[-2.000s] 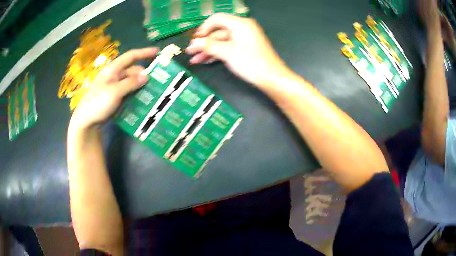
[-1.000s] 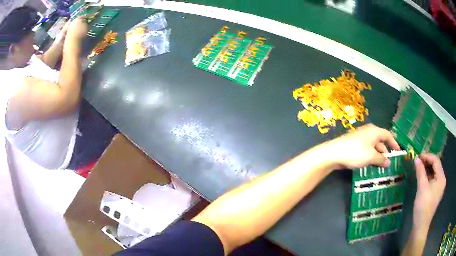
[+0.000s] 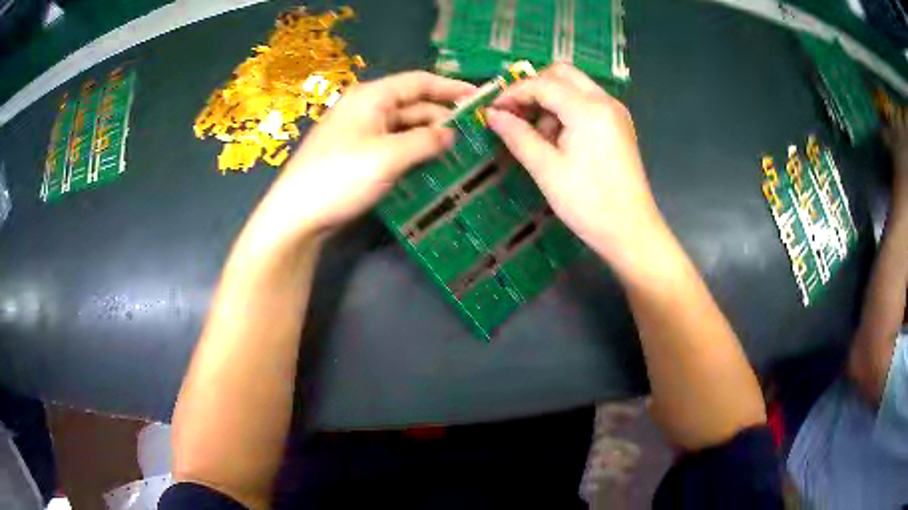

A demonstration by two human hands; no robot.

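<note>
A green PCB panel [image 3: 468, 239] lies tilted on the bench in front of me, with pale rails and dark slots across it. My left hand [image 3: 383, 149] grips its upper left edge, fingers on the pale rail. My right hand [image 3: 572, 139] is at the panel's top corner, with thumb and index finger pinched on a small orange flex circuit [image 3: 484, 116] at the board. Another orange-yellow flex circuit [image 3: 520, 70] shows at the panel's top corner. The fingertips hide part of the top row. A pile of loose flex circuits [image 3: 284, 90] lies to the left, beyond my left hand.
A stack of bare PCB panels [image 3: 538, 35] lies at the far side. Panels with flex circuits fitted lie at left [image 3: 90, 139] and right [image 3: 811, 224]. A neighbouring person's arm [image 3: 881, 269] is at the right edge. A cardboard box [image 3: 95, 458] is below the bench edge.
The camera view swung left and came back to the front. Both hands stay at the panel's top edge; the right fingers are now pinched over the board.
</note>
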